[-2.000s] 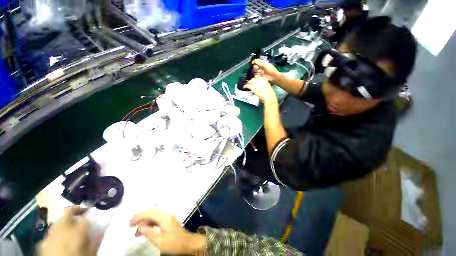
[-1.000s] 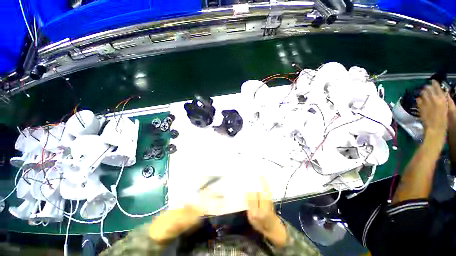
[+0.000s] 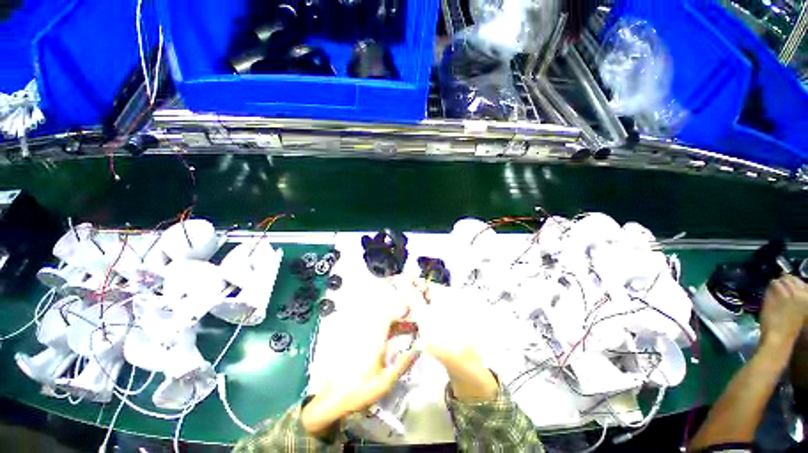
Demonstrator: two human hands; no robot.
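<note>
My left hand (image 3: 376, 376) and my right hand (image 3: 452, 341) are close together over the white board (image 3: 341, 354) in front of me. Between them they hold a white housing (image 3: 403, 343), partly hidden by the fingers and washed out by glare; thin red wires show at it. A black housing (image 3: 384, 253) and a smaller black part (image 3: 433, 270) lie on the board just beyond my hands. Small black rings (image 3: 306, 301) lie scattered on the green surface left of the board.
White housings with wires lie heaped at left (image 3: 168, 292) and at right (image 3: 602, 292). The green conveyor (image 3: 354, 195) and a metal rail run behind. A blue bin (image 3: 301, 95) with black parts stands beyond, with clear bags (image 3: 496, 71) beside it. Another person's arm (image 3: 753, 380) works at far right.
The view has swung left from the neighbouring person, then tilted up to show the bins. My hands, apart one second ago, are now together at a white housing.
</note>
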